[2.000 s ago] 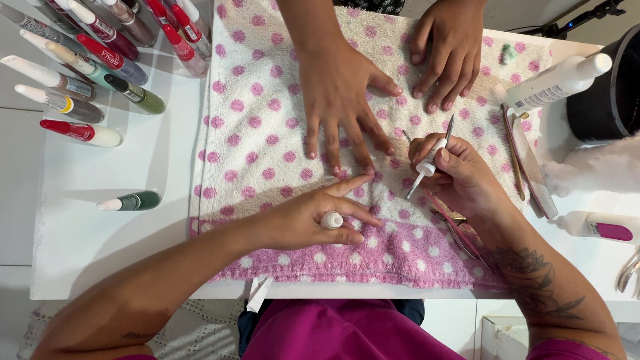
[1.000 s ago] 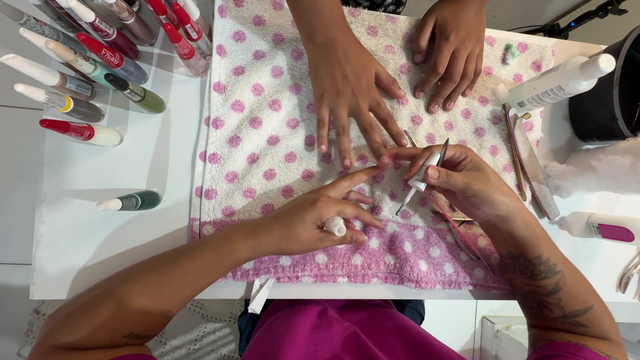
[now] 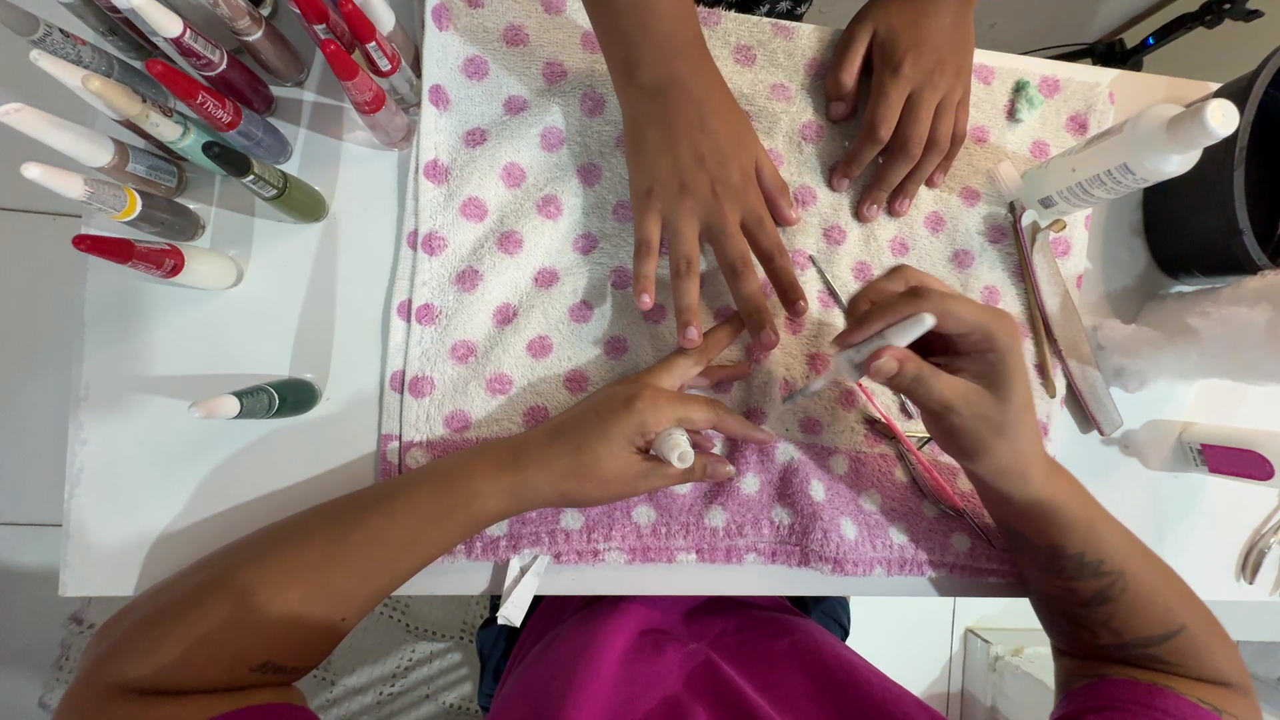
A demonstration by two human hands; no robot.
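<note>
My left hand (image 3: 640, 430) holds a small white open bottle (image 3: 673, 447) against its palm; its forefinger reaches the fingertips of another person's hand (image 3: 700, 190), spread on a polka-dot towel (image 3: 500, 350). My right hand (image 3: 940, 370) grips a white-handled brush (image 3: 890, 340), blurred at its tip, over the towel between the hands. A thin metal tool (image 3: 827, 283) sticks out beside my right fingers; its other end is hidden. Below my right hand lies a pink-handled metal tool (image 3: 920, 460). The person's other hand (image 3: 905, 110) rests farther back on the towel.
Nail polish bottles (image 3: 220, 110) crowd the back left, with a dark green one (image 3: 260, 400) apart from them. At right are a white bottle (image 3: 1120, 160), a nail file (image 3: 1070, 330), a wooden stick (image 3: 1035, 300), cotton (image 3: 1160, 335) and a black container (image 3: 1210, 190).
My right hand has turned the brush, so its white handle now points to the upper right. The other person's spread hand has shifted slightly, and my left forefinger has moved with it.
</note>
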